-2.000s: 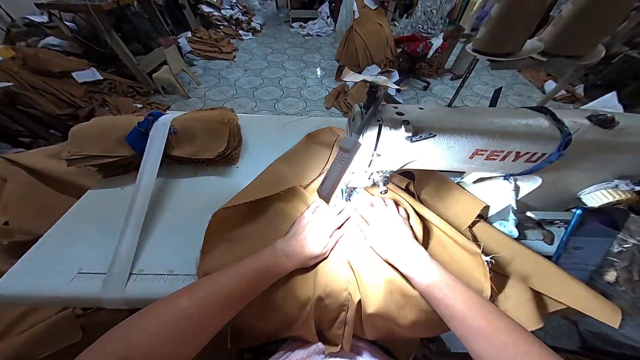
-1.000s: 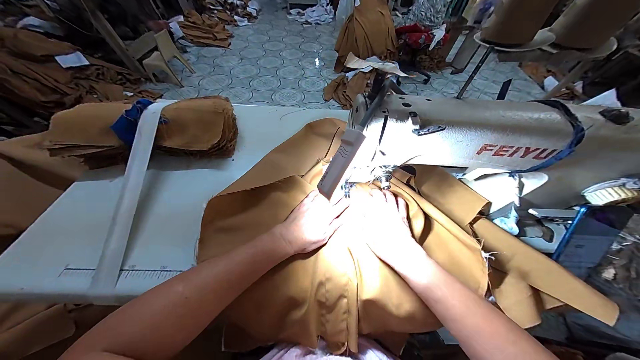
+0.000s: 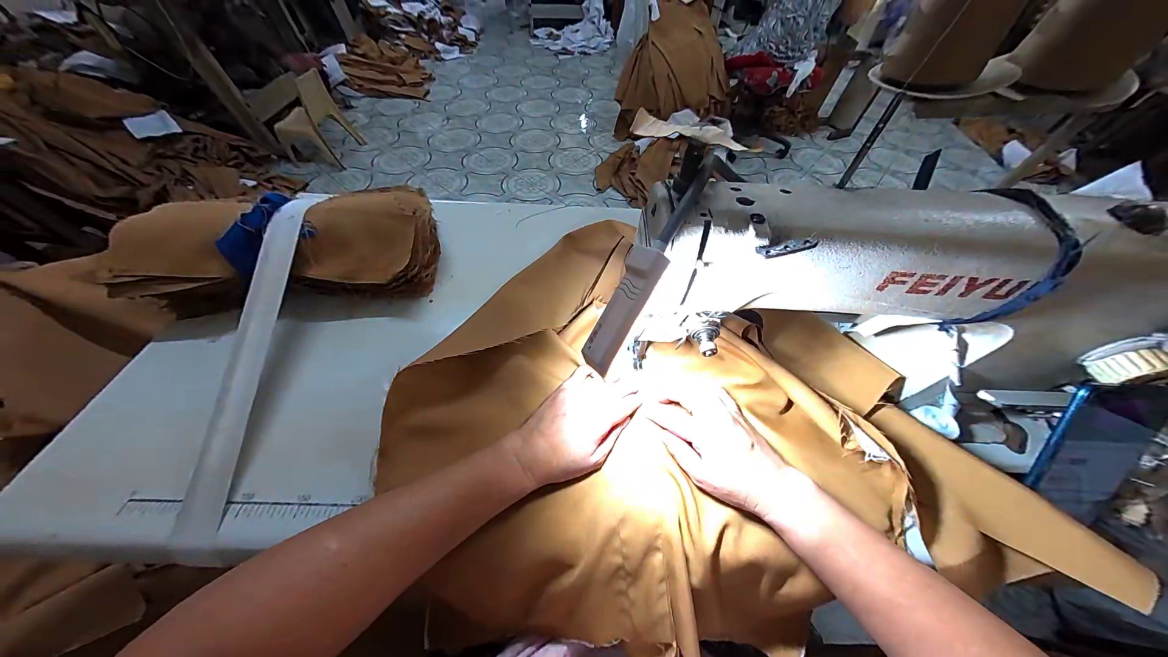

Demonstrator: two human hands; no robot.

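A tan garment piece (image 3: 566, 520) is spread under the head of a Feiyu sewing machine (image 3: 821, 246) and hangs over the table's front edge. My left hand (image 3: 579, 424) presses on the fabric just left of and below the presser foot (image 3: 639, 351). Flat on the same fabric, my right hand (image 3: 712, 443) lies close beside it, fingers toward the needle area. Glare from the lamp (image 3: 625, 310) hides some fingertips and the stitching point. Neither hand plainly pinches the cloth.
A stack of tan cut pieces (image 3: 365, 237) with a blue cloth (image 3: 255, 233) sits at the left on the white table (image 3: 338, 365), near a pale strip (image 3: 242, 383). Thread cones (image 3: 949, 41) stand top right. Fabric heaps (image 3: 82, 146) and a plastic chair (image 3: 319, 109) are beyond the table.
The lower part of the tan fabric lies in different folds near the table's front edge. Both hands stay on the cloth by the presser foot, with little plain movement.
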